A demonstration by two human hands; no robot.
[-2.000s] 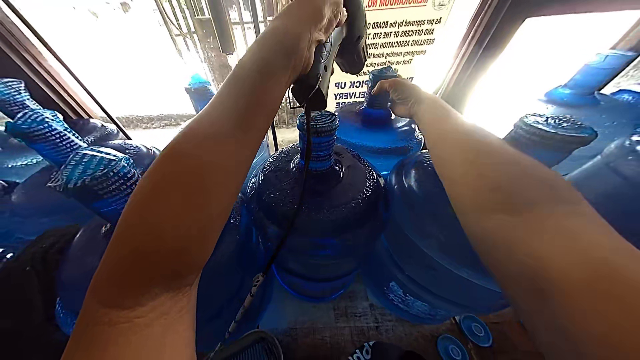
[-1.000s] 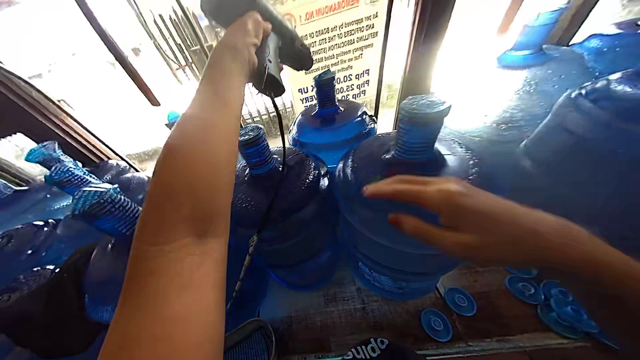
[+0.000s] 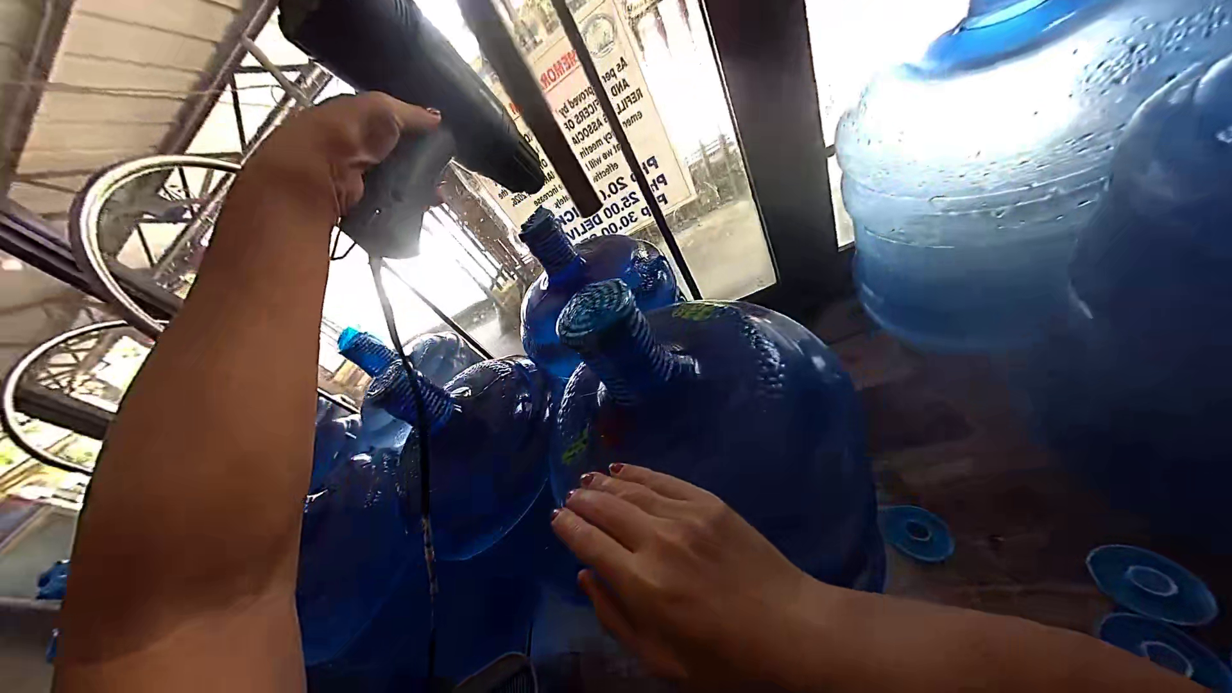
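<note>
My left hand (image 3: 356,144), raised at the upper left, grips the handle of a black heat gun (image 3: 433,106) with a dark cord (image 3: 420,414) hanging from it. Below and right of the heat gun, a large blue plastic water jug (image 3: 731,423) has banded wrap around its neck (image 3: 611,332). My right hand (image 3: 664,549) lies with extended fingers against or just before that jug's lower left side; contact is hard to tell. Another blue jug (image 3: 481,452) with a wrapped neck leans in at the left, and one more (image 3: 606,274) stands behind.
At the right stand large blue jugs (image 3: 962,212) beaded with water. Several round blue plastic caps (image 3: 916,533) lie on the dark wooden surface (image 3: 972,462). Behind the jugs are a window post (image 3: 770,125) and a printed notice (image 3: 616,106). Bicycle wheels (image 3: 82,260) show at the left.
The right hand was at the neck of a rear jug two seconds ago, then came over a nearer jug. The left hand has kept hold of the heat gun. The view has tilted and moved closer.
</note>
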